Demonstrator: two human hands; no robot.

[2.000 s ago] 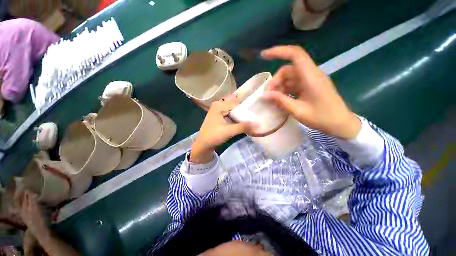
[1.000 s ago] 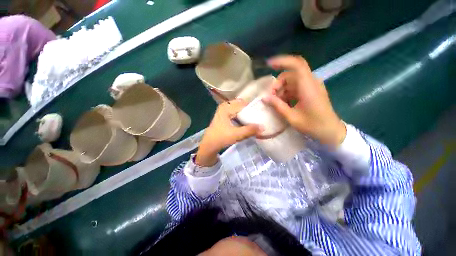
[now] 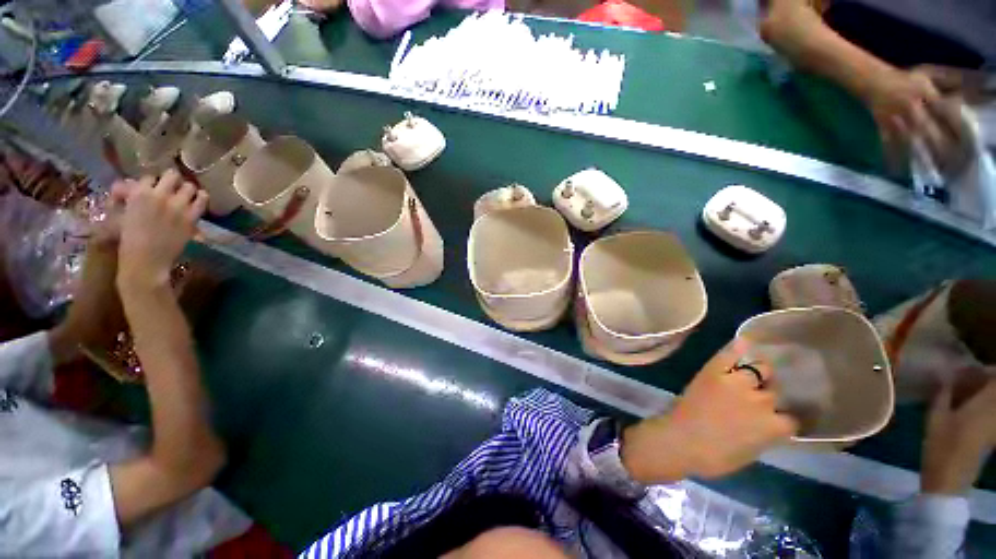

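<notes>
A beige oval housing [image 3: 863,382] stands open-topped at the right. My left hand [image 3: 715,420], with a dark ring, is closed at its left rim; the fingertips are blurred. A pale blurred patch shows inside the opening; I cannot tell what it is. A second housing [image 3: 917,333] with a brown strap is tilted at the right edge. My right hand [image 3: 961,431] is against its lower side, partly cut off by the frame. Clear plastic [image 3: 721,524] lies below my left hand.
Several beige housings [image 3: 377,224] stand in a row leftward along the green belt, with white base parts [image 3: 745,218] behind them. White tubes [image 3: 508,66] lie beyond the metal rail [image 3: 677,142]. A neighbour's arms [image 3: 158,328] are at left; another person's hands [image 3: 928,120] are at upper right.
The view has swung left, so my hands now appear at the right. They have moved apart from their shared work on one housing; each is now at a separate housing.
</notes>
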